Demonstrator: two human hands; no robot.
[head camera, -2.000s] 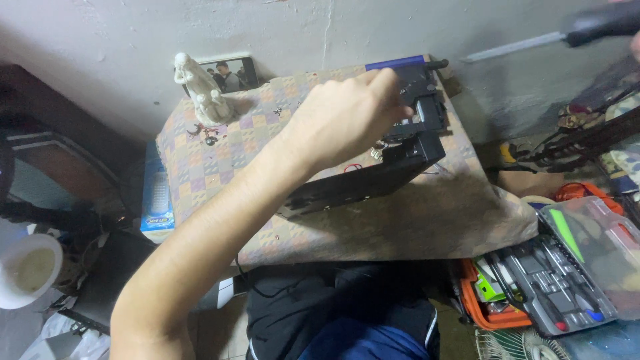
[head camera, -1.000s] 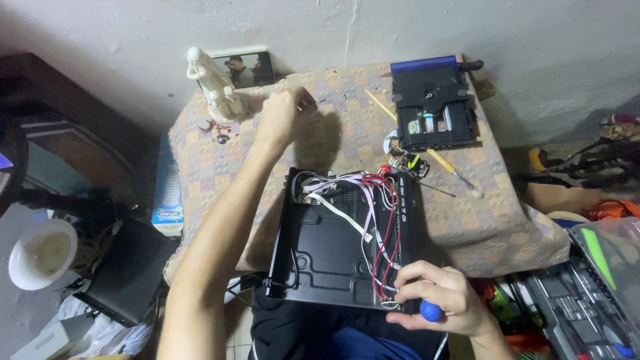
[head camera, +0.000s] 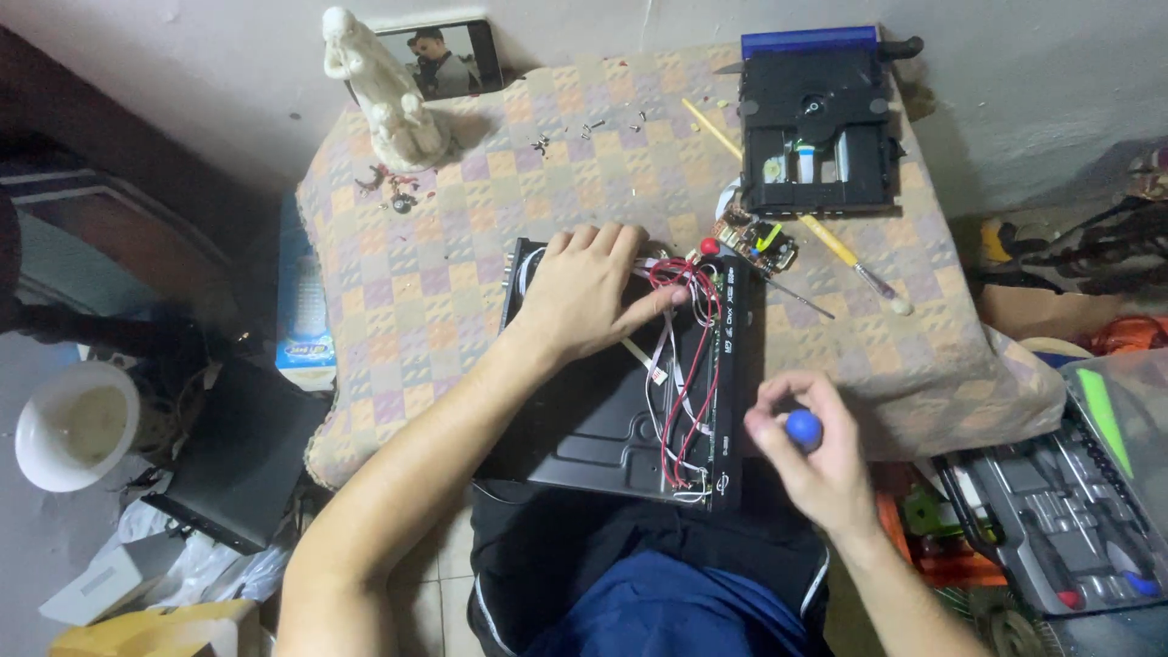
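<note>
My left hand (head camera: 584, 292) rests on the far part of an open black metal device chassis (head camera: 593, 438), thumb touching its bundled red and white wires (head camera: 689, 283). The chassis lies partly over my lap at the table's near edge. Right of its front panel, my right hand (head camera: 817, 447) is closed around a tool handle with a round blue end (head camera: 804, 429); the rest of that tool is hidden. A black disc drive unit (head camera: 812, 119) lies at the back right, over a yellow-handled brush (head camera: 835, 242). Near it sits a small circuit board (head camera: 762, 242).
Loose screws (head camera: 593, 126) lie on the checked tablecloth (head camera: 474, 274). A white figurine (head camera: 388, 105) and a propped phone (head camera: 443, 59) stand at the back left. An open tool case (head camera: 1068, 538) is at right, a white bucket (head camera: 78, 424) at left.
My left hand has come from the back of the table onto the chassis wires. My right hand has moved from the chassis's near right corner to beside its front panel, still with the blue-ended handle.
</note>
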